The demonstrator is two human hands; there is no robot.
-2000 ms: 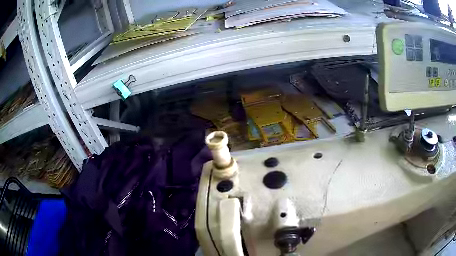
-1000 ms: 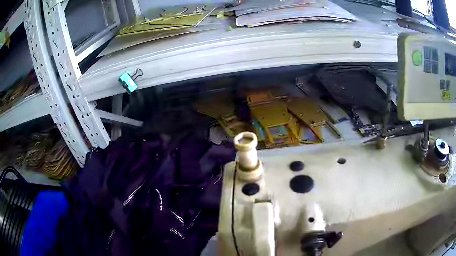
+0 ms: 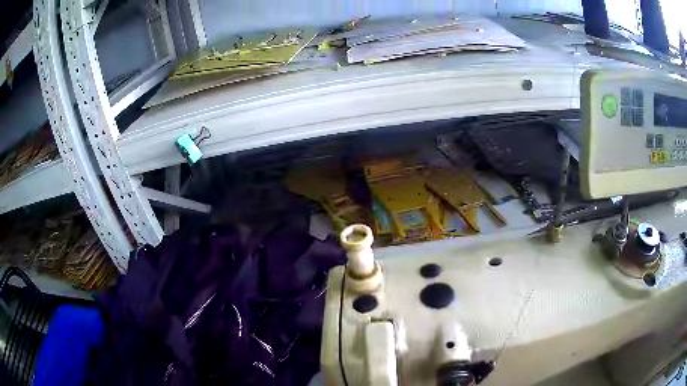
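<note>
Neither of my hands shows in the view. The cream industrial sewing machine [image 3: 527, 294] fills the lower right, its left end cut off by the bottom edge. A cream knob [image 3: 359, 256] stands on top of that end. The dark thread tension assembly [image 3: 461, 372] sits low on its face, with a thin thread running up to the right. Dark purple garment pieces [image 3: 218, 309] lie heaped left of the machine head, with pale glints on them. The needle area is out of view.
A blue bin [image 3: 69, 347] and black curved tubing [image 3: 22, 324] are at lower left. A white perforated post [image 3: 94, 143] and shelf [image 3: 324, 102] with a teal clip [image 3: 190, 148] stand behind. Yellow-brown templates [image 3: 407, 200] lie beneath. The control panel [image 3: 636, 136] is at upper right.
The camera view has shifted, so the machine shows farther right than two seconds ago and lower than one second ago. A pale patch beside the machine's left end at the bottom edge is gone.
</note>
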